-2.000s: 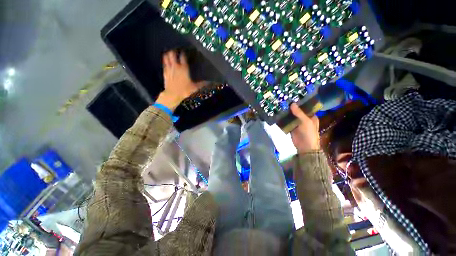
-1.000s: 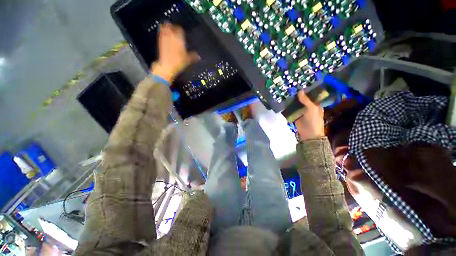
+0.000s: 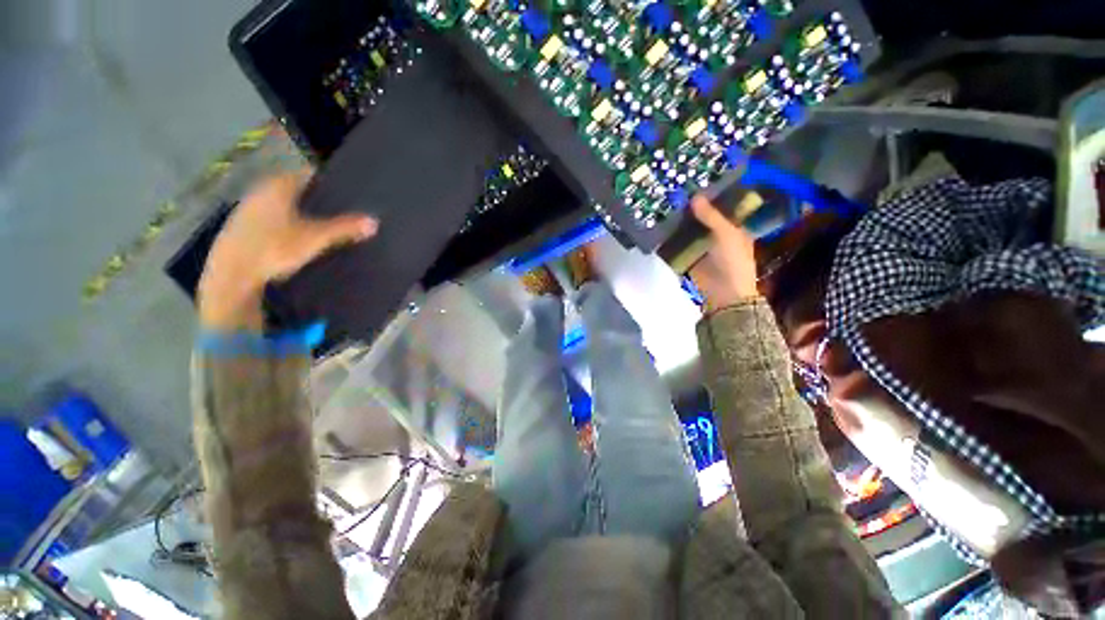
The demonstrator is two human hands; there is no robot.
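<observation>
My left hand, blurred and with a blue band at the wrist, holds a dark sheet by its lower left end. The sheet lies slanted over the black tray. Circuit boards show in the tray above and to the right of the sheet. My right hand grips the near edge of a dark grey divider sheet that bears rows of boards with blue and yellow parts. A brown and tan block is at my right hand; whether it is held too, I cannot tell.
Another person in a checked head covering is close at the right, beside a metal frame. Blue supports lie under the tray. A spare black box stands on the left, partly hidden. Yellow tape marks the floor.
My left hand has moved from inside the tray to its lower left and has taken hold of a dark sheet. Boards now show around the sheet. My right hand keeps its grip.
</observation>
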